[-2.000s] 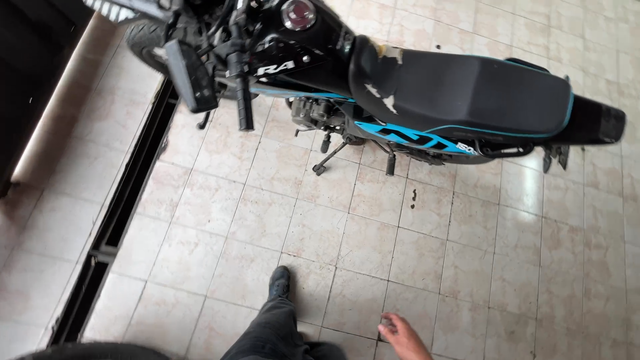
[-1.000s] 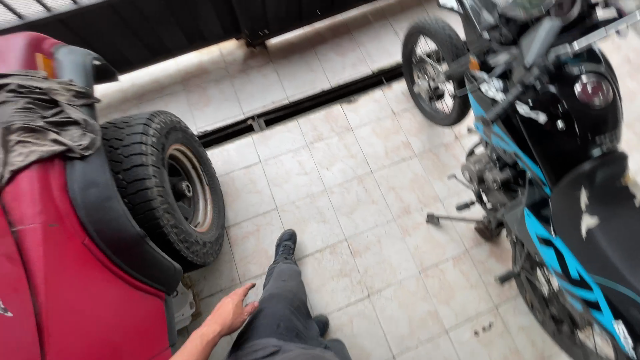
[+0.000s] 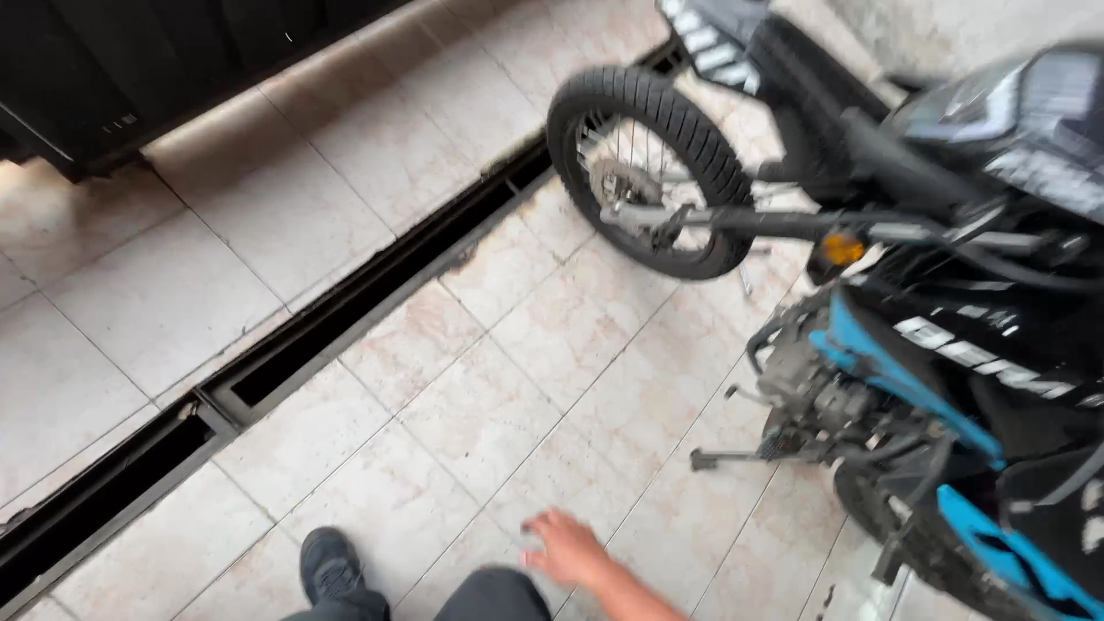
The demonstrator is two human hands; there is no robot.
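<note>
My right hand (image 3: 565,548) hangs over the tiled floor at the bottom centre, beside my right knee, with its fingers apart and nothing in them. My left hand is out of view. To the right stands a black and blue motorcycle (image 3: 957,345), nearest to my right hand. Its front wheel (image 3: 651,172) is at upper centre, and its kickstand (image 3: 729,459) reaches out over the tiles. A dark shoe (image 3: 330,565) is on the floor at lower left, below my trouser leg.
A long floor drain channel (image 3: 379,302) with dark gaps and a metal edge runs diagonally across the tiles (image 3: 466,405). A dark metal gate (image 3: 172,60) stands at upper left. Part of a pale wall (image 3: 931,34) shows at upper right.
The view has swung and come nearer the motorcycle's front. The red vehicle and its tyre, seen one second ago, are out of view. My left hand has left the view; my right hand now shows.
</note>
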